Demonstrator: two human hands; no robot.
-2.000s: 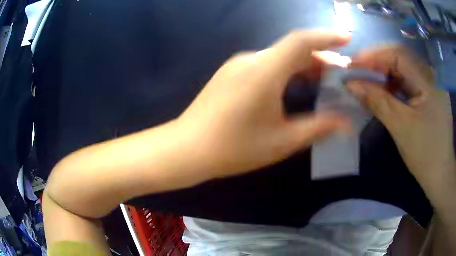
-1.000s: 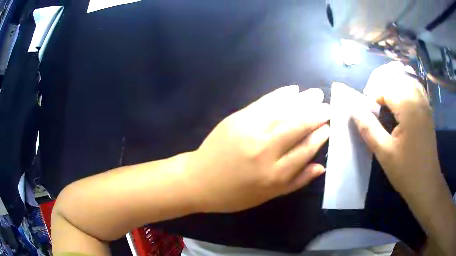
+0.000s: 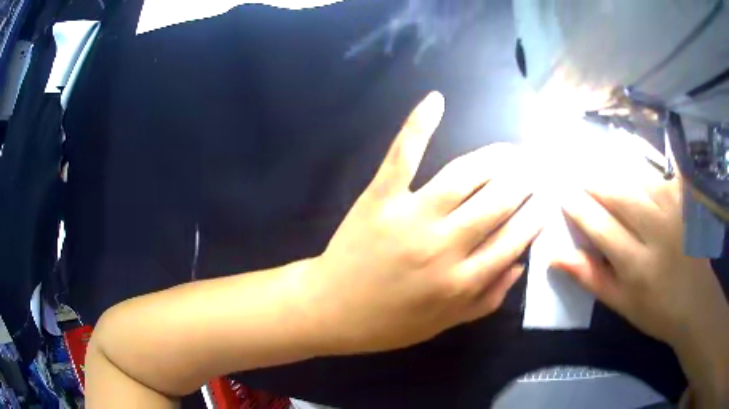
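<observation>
A large black garment panel [image 3: 240, 144] covers most of the table. A white rectangular strip [image 3: 557, 299] lies on it below the lamp glare, its upper end lost in the glare. My left hand [image 3: 432, 248] lies flat on the panel, thumb spread, its fingertips at the strip's left edge. My right hand [image 3: 639, 248] rests on the strip's right side, fingertips on or beside it. The machine head [image 3: 631, 48] stands above at the upper right. The needle area is hidden by the glare.
Bent metal parts [image 3: 639, 136] sit beside the needle area. A ruler scale [image 3: 567, 374] shows at the near table edge. A red basket [image 3: 244, 395] is below my left forearm. A pale slit [image 3: 196, 252] marks the panel. Dark cloth and pale pieces [image 3: 70, 52] lie at the far left.
The machine head fills more of the upper right and the glare is larger. Both hands, earlier raised around the strip, now rest on the panel. My left thumb has spread away from the fingers.
</observation>
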